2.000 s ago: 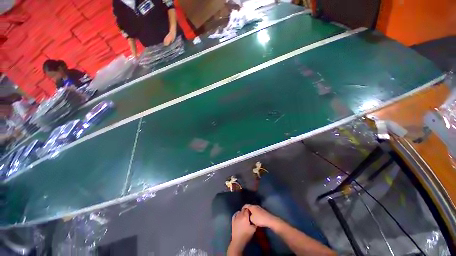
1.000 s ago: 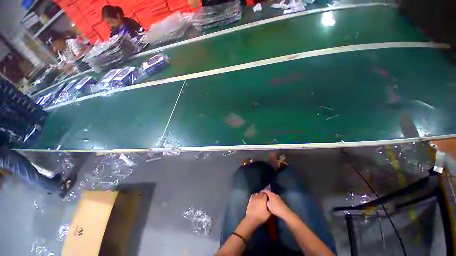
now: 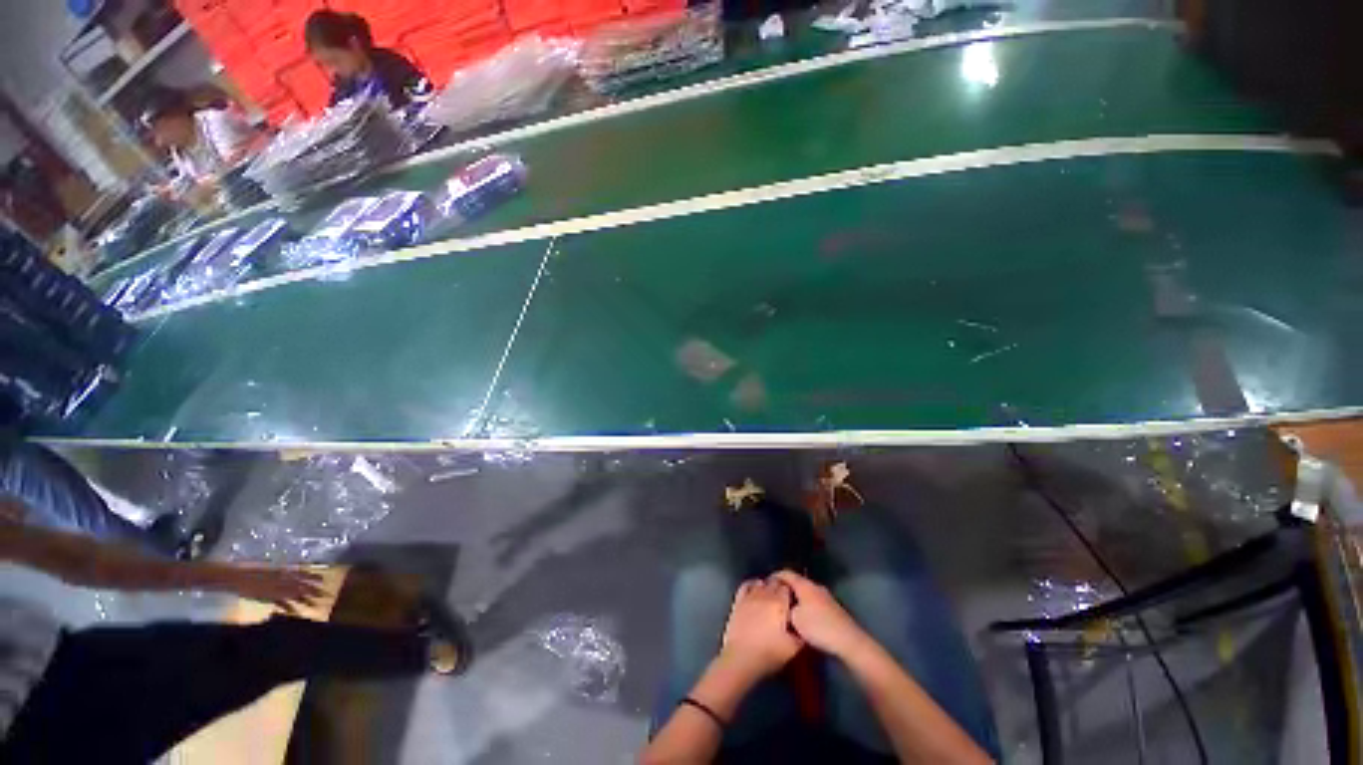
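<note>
My left hand, with a dark band on the wrist, and my right hand are clasped together above my lap. No object shows in them; what lies between the palms is hidden. The wide green conveyor belt runs across in front of my knees. Several dark blue packs in shiny clear film lie in a row on its far lane, at the upper left.
A person at lower left reaches an arm over an open brown carton. Dark stacked goods stand at the left. People sit across the belt near film piles. Black metal legs stand right; film scraps litter the floor.
My view has swung left and down since the first frame. A person has come in at lower left, with an arm and leg over the carton. The far packs have shifted slightly right. My hands remain clasped.
</note>
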